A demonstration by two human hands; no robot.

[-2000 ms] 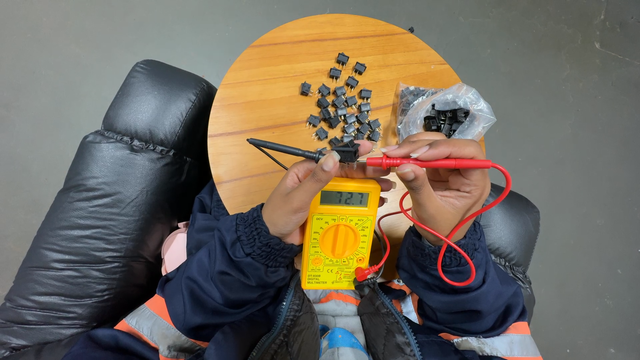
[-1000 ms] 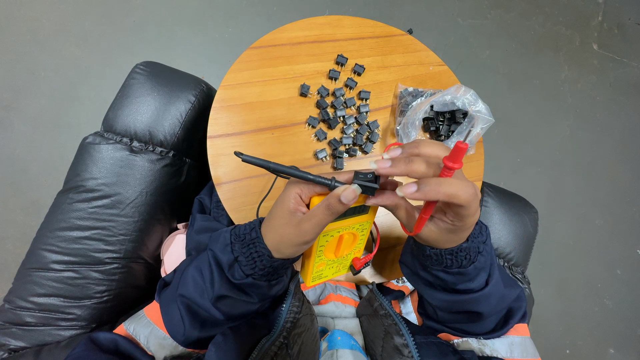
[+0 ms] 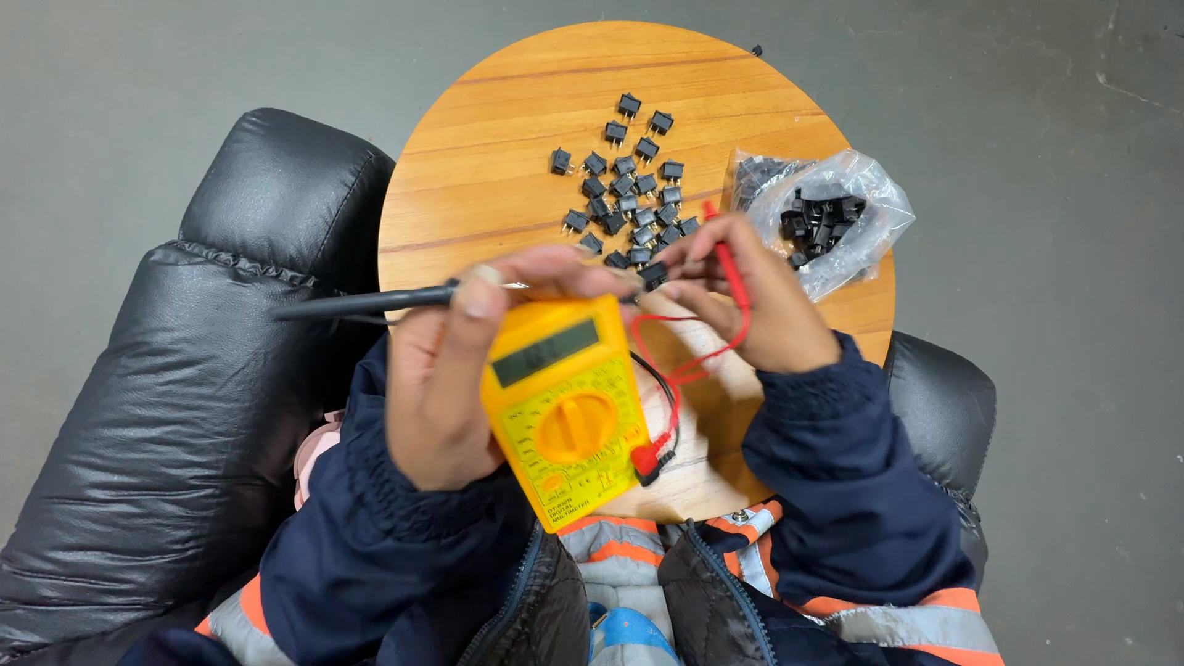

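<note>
My left hand [image 3: 458, 379] holds the black test probe [image 3: 370, 302] between thumb and fingers, with the yellow digital multimeter [image 3: 569, 416] tilted against the same hand. In the fingertips of my right hand [image 3: 763, 296] is a small black rocker switch [image 3: 653, 275], at the near edge of a loose group of similar switches [image 3: 627, 205] with metal pins. The red test probe [image 3: 728, 259] also rests across the fingers of my right hand. Red and black leads run to plugs at the meter's lower right side. The meter's display is blurred.
On the round wooden table [image 3: 462, 176], a clear plastic bag [image 3: 879, 217] of more black switches lies at the right. A small dark piece [image 3: 757, 50] sits at the table's far edge. Black padded armrests [image 3: 185, 388] flank the table, the left one larger in view.
The switch has left my left fingers and is now in my right hand, beside the loose switches. The multimeter has come up with my left hand and tilted. The black probe has swung away from the switch.
</note>
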